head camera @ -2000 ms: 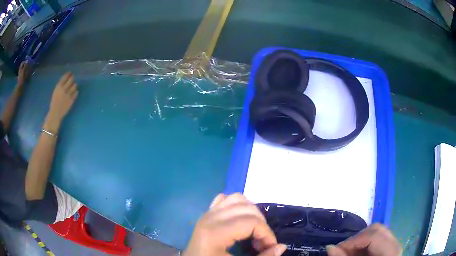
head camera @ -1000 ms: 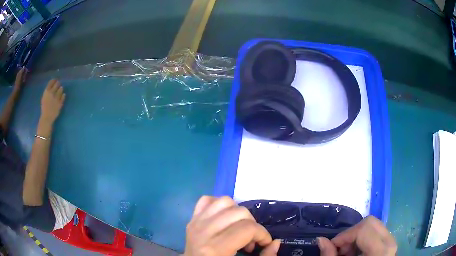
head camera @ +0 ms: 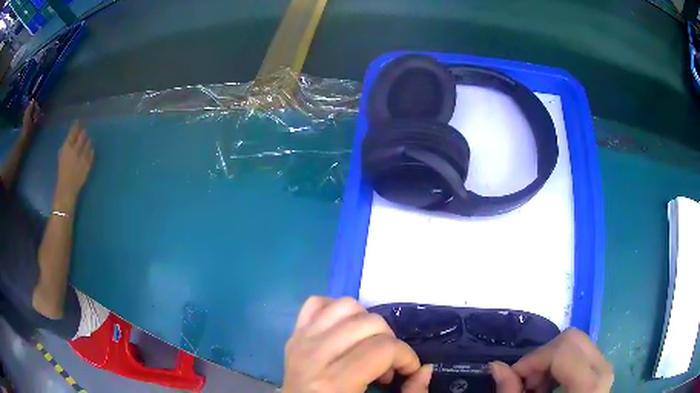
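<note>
A black printed piece [head camera: 476,331] with two glossy ovals and small pale text lies at the tray's near edge. My left hand [head camera: 349,349] and my right hand [head camera: 556,364] pinch at the two sides of its printed face. Both hands are cut off by the lower edge. Whether a clear film is between my fingertips cannot be told. Black over-ear headphones [head camera: 414,165] lie at the far side of the blue tray [head camera: 589,230], on a white liner [head camera: 468,261].
A white stack of strips [head camera: 681,292] lies on the right. Yellow-brown tape [head camera: 295,42] crosses the belt, with wrinkled clear tape [head camera: 284,96] along its edge. At left, another person's arms [head camera: 57,238] rest on the bench, above a red stool [head camera: 134,357].
My fingertips have closed in on the printed face from both sides and now hold nearly still there. The view has shifted slightly. The other person's hand shows a little further left.
</note>
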